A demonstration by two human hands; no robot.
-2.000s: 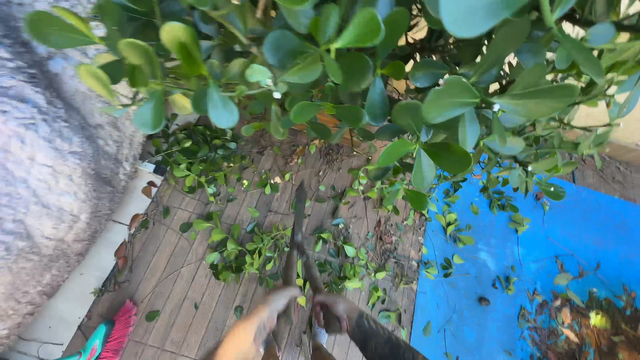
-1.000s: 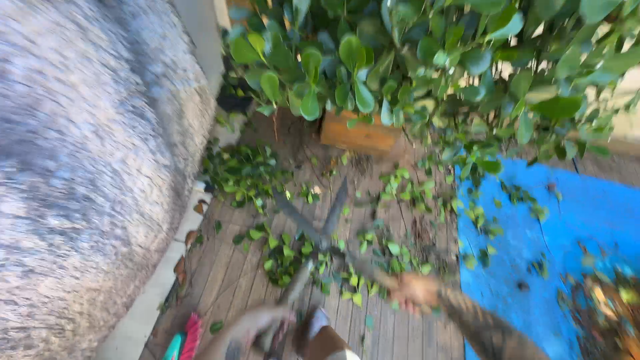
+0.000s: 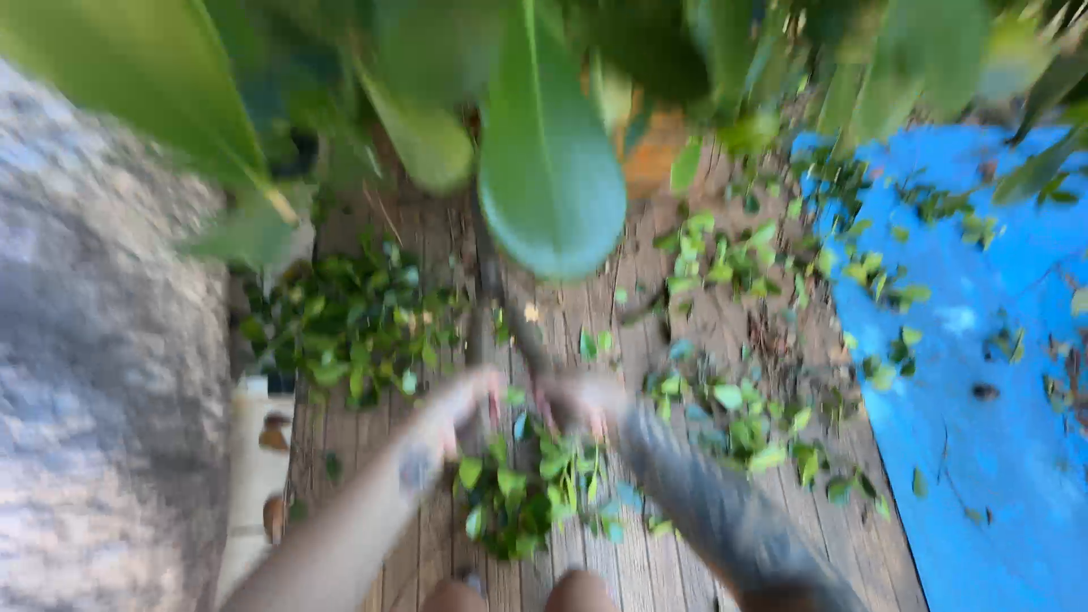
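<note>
Both hands grip a pair of long-handled garden shears [image 3: 489,263], one handle in each. My left hand [image 3: 472,404] is around the left handle, and my right hand [image 3: 582,404] is around the right one; the two handles are near each other. The shears point up and away from me, their blade ends hidden behind large green leaves [image 3: 552,187] of the shrub close to the camera. Motion blur softens the hands and the tool. Cut leafy sprigs [image 3: 518,501] lie on the wooden deck [image 3: 433,510] below my hands.
A rough grey rock-like surface [image 3: 102,357] rises at the left, beside a pale ledge [image 3: 251,476] with dry leaves. More cuttings [image 3: 357,314] lie on the deck. A blue tarp [image 3: 952,476] with scattered sprigs spreads at the right. An orange-brown block [image 3: 654,153] shows behind the foliage.
One second ago the shears were spread with their blades apart and visible, and my hands wide; now my hands are close together. The view has moved in under the shrub's leaves.
</note>
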